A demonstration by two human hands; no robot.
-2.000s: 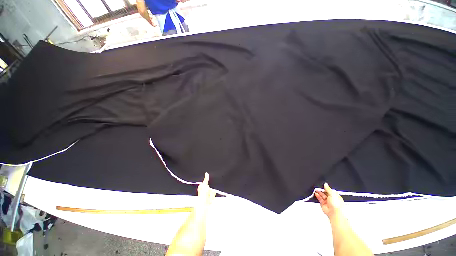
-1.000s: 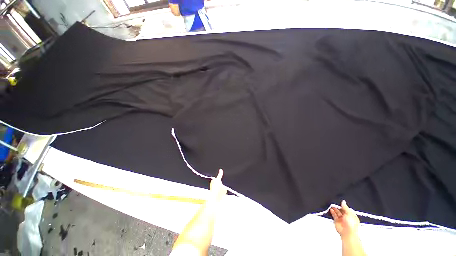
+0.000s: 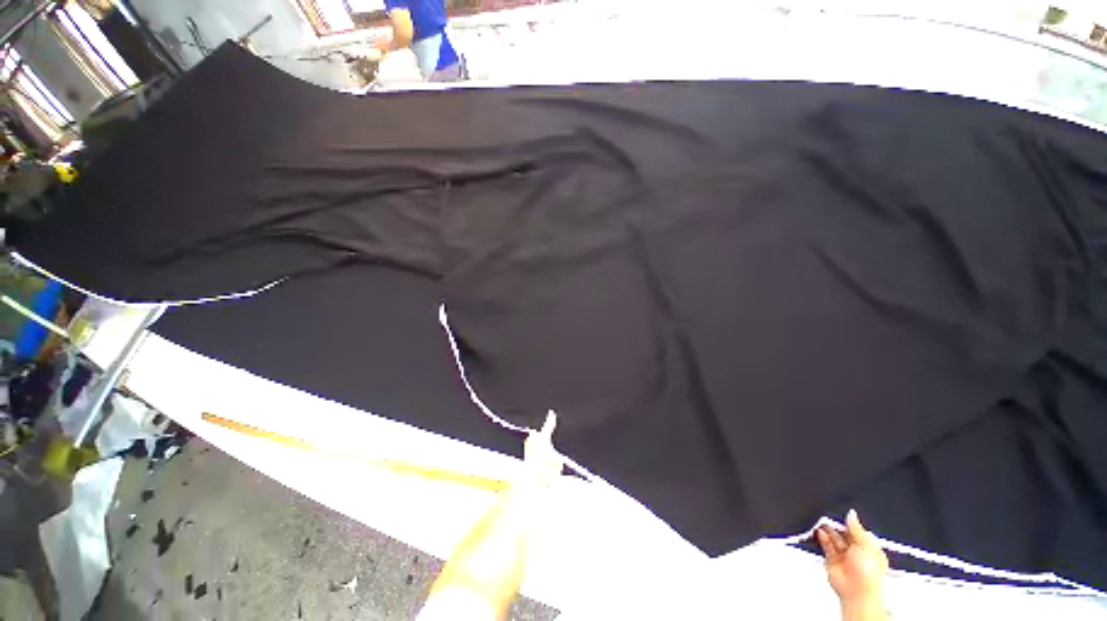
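Note:
A large black fabric (image 3: 558, 291) covers most of the table, wrinkled on top, with a smooth flat black lay (image 3: 328, 346) showing under it at the left. My left hand (image 3: 543, 451) pinches the whitish fabric edge near the front side of the table, with a fingertip pointing up. My right hand (image 3: 855, 556) pinches the same edge further right. Between my hands the fabric hangs in a point over the white table border (image 3: 656, 582). Left of my left hand the whitish edge curves back over the cloth.
A person in a blue shirt (image 3: 425, 18) stands across the table, cut off by the top rim. A yellow-brown streak (image 3: 352, 461) runs along the table border. Scraps lie on the grey floor (image 3: 231, 522) at the lower left. A blue object (image 3: 39, 322) is at the left rim.
The view has turned, so the table tilts down to the right and more floor shows. Both hands keep their pinch on the edge, with the fabric shape between them nearly unchanged.

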